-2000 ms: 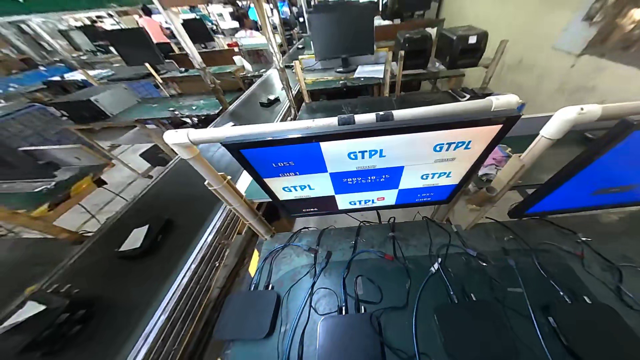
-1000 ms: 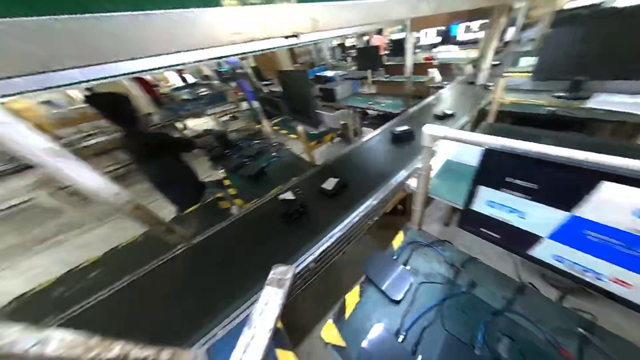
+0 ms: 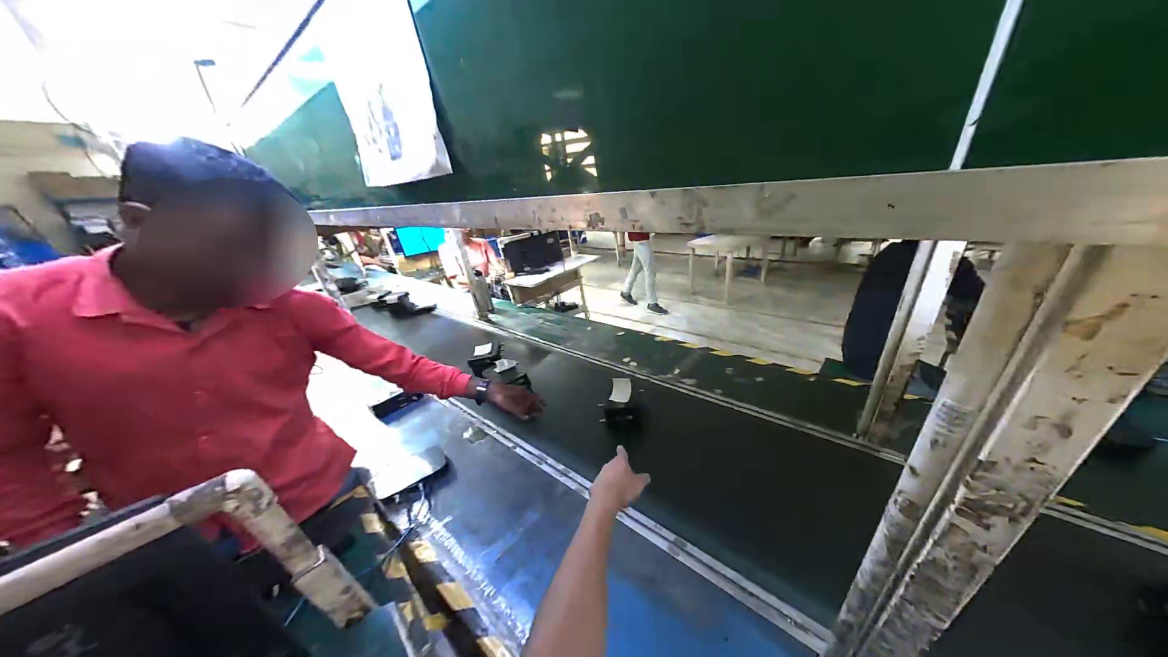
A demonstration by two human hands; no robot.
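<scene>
My left hand point(image 3: 620, 480) reaches over the near edge of a dark conveyor belt point(image 3: 730, 502), index finger extended and thumb apart, holding nothing. Just beyond the fingertip lies a black bundle point(image 3: 622, 415) with a white paper slip on top; a small gap seems to separate them. Farther left on the belt sit a second black bundle with a paper point(image 3: 484, 359) and another close beside it point(image 3: 513, 374). A co-worker's hand point(image 3: 516, 400) with a dark wristband hovers or rests by those two. My right hand is out of view.
A co-worker in a red shirt point(image 3: 173, 392) stands at the left. A stained metal post point(image 3: 995, 438) rises at the right, under a beam point(image 3: 730, 208) crossing overhead. A pipe frame point(image 3: 265, 520) stands at the lower left, beside a bench with a flat device point(image 3: 411, 470) and cables.
The view has swung left from the monitors and cabled boxes to the conveyor. My left hand and the co-worker in red have come into view.
</scene>
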